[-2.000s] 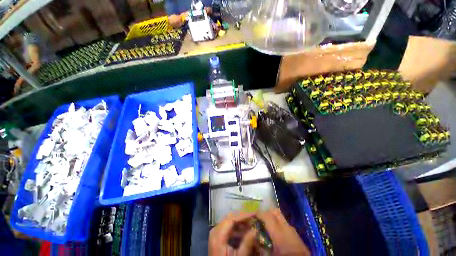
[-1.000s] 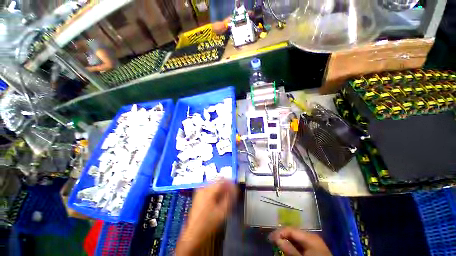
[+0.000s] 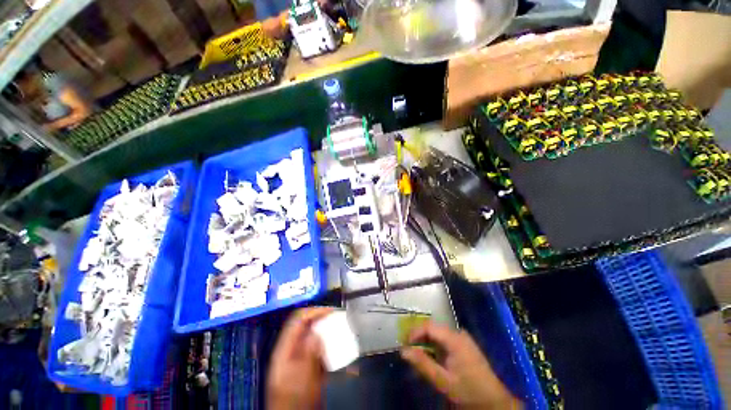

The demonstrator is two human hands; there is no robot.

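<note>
My left hand [image 3: 298, 360] holds a white plastic housing [image 3: 336, 341] in front of the work plate. My right hand [image 3: 457, 367] is beside it to the right, over the plate's front right corner, with a small greenish thing, perhaps a circuit board [image 3: 425, 347], at its fingertips. The two hands are apart. The soldering iron [image 3: 383, 280] points down from the white soldering machine [image 3: 365, 204] above the work plate [image 3: 377, 327]. Thin metal sticks [image 3: 398, 310] and a yellow-green sponge [image 3: 412, 325] lie on the plate; my right hand partly hides the sponge.
Two blue bins [image 3: 183, 308] of white housings stand at left. A black fan [image 3: 454, 197] is right of the machine. Black foam sheets [image 3: 593, 200] with rows of boards are stacked at right, above a blue crate [image 3: 659, 320]. A clear hood [image 3: 439, 28] hangs overhead. A person's arm [image 3: 74, 104] shows far left.
My left hand has moved from the near bin's front edge to before the plate and now shows a white housing. My right hand has risen slightly. The camera view has swung right.
</note>
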